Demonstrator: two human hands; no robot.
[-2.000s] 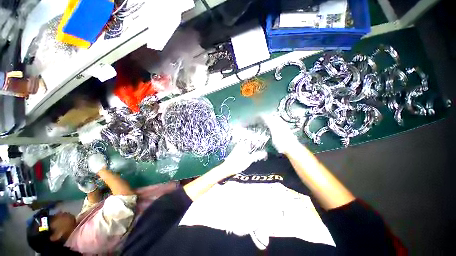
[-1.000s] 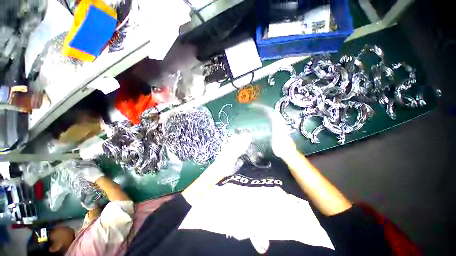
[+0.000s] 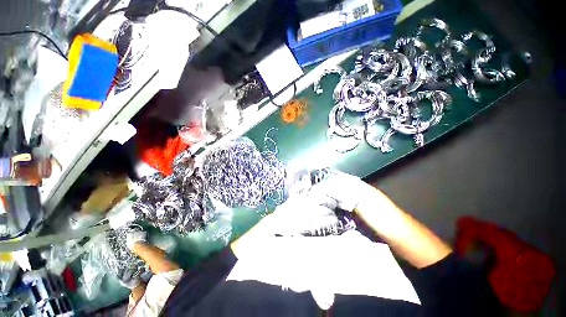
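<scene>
My left hand [image 3: 296,213], in a white glove, and my right hand [image 3: 342,189], also gloved, are together at the bench's front edge. A bunch of wire leads [image 3: 332,224] shows below and between them, blurred; the fingers are mostly hidden by glare, so which hand grips it is hard to tell. The loose wire pile [image 3: 239,173] lies just left of my hands. The curved wire bundles [image 3: 388,93] lie heaped on the right of the green bench. A small orange tangle [image 3: 293,111] lies near the back edge.
A darker wire heap [image 3: 170,201] is left of the loose pile. A coworker's gloved hand [image 3: 133,238] is at the far-left heap. A blue bin [image 3: 344,34] and white paper [image 3: 279,69] stand behind. The shelf [image 3: 102,133] runs at upper left.
My right hand has come down and left to meet my left hand. Wires that hung spread below my left hand are now between both hands. The view has turned, tilting the bench.
</scene>
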